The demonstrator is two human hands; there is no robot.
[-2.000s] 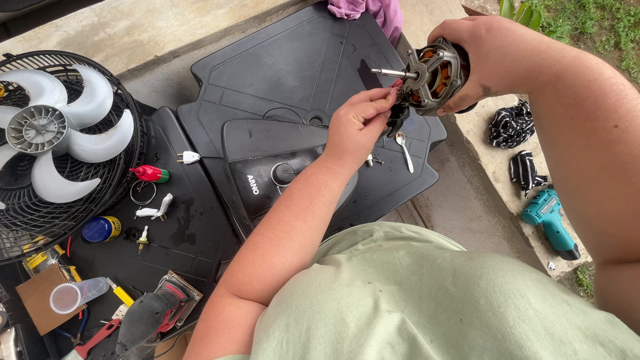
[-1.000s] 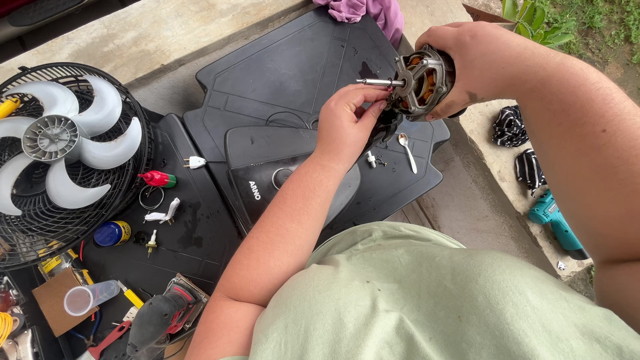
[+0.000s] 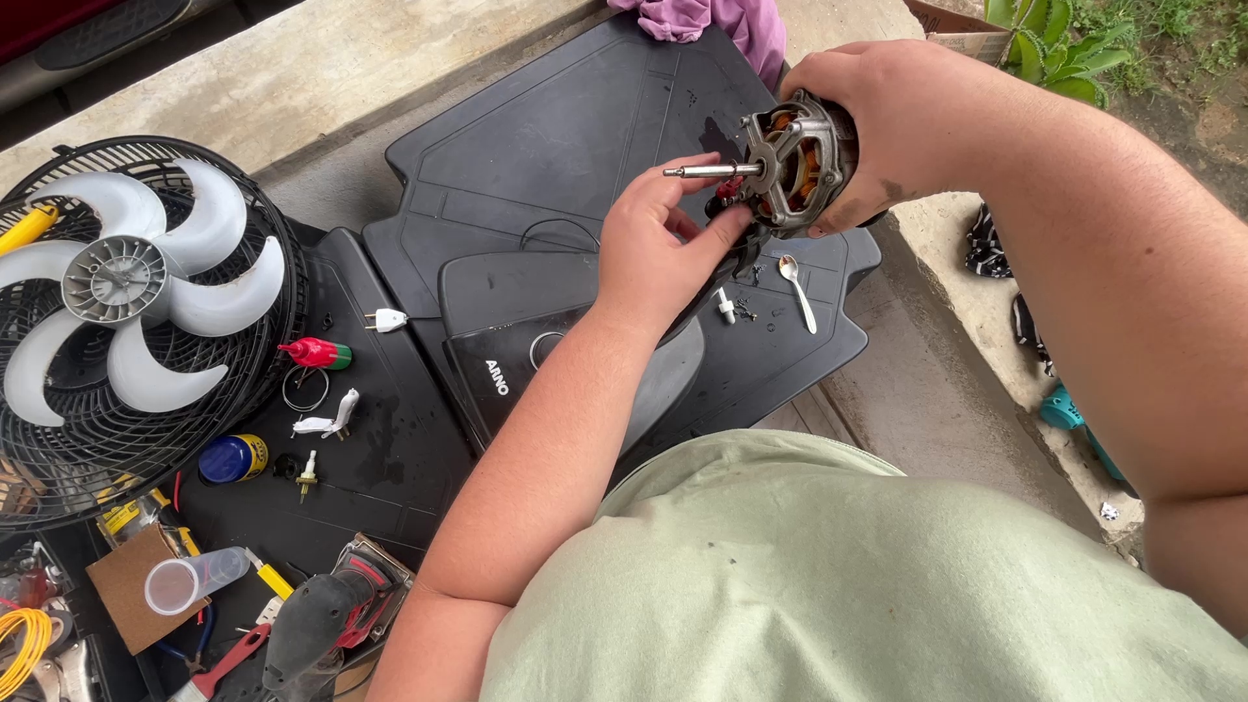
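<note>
My right hand (image 3: 868,127) grips an electric fan motor (image 3: 801,166) from its far side, with copper windings showing in the metal housing and the steel shaft (image 3: 712,171) pointing left. My left hand (image 3: 673,229) is at the motor's near left side, thumb and fingers around a small red part (image 3: 727,189) beside the shaft; its grip is partly hidden. Below the hands, a black fan base (image 3: 517,361) marked Arno lies on the black folding table (image 3: 546,117). A white plastic spoon (image 3: 798,292) and small screws lie right of it.
At left are a black fan grille (image 3: 273,292) with grey blades (image 3: 229,292), a white plug (image 3: 388,320), a red and green bottle (image 3: 317,353), a blue and yellow tin (image 3: 232,458), a clear cup (image 3: 195,580) and a sander (image 3: 331,614). A purple cloth (image 3: 751,29) hangs over the table's far edge.
My right hand keeps its hold on the motor, whose open end with the windings now faces more toward the camera. My left hand stays beside it, its fingers more spread.
</note>
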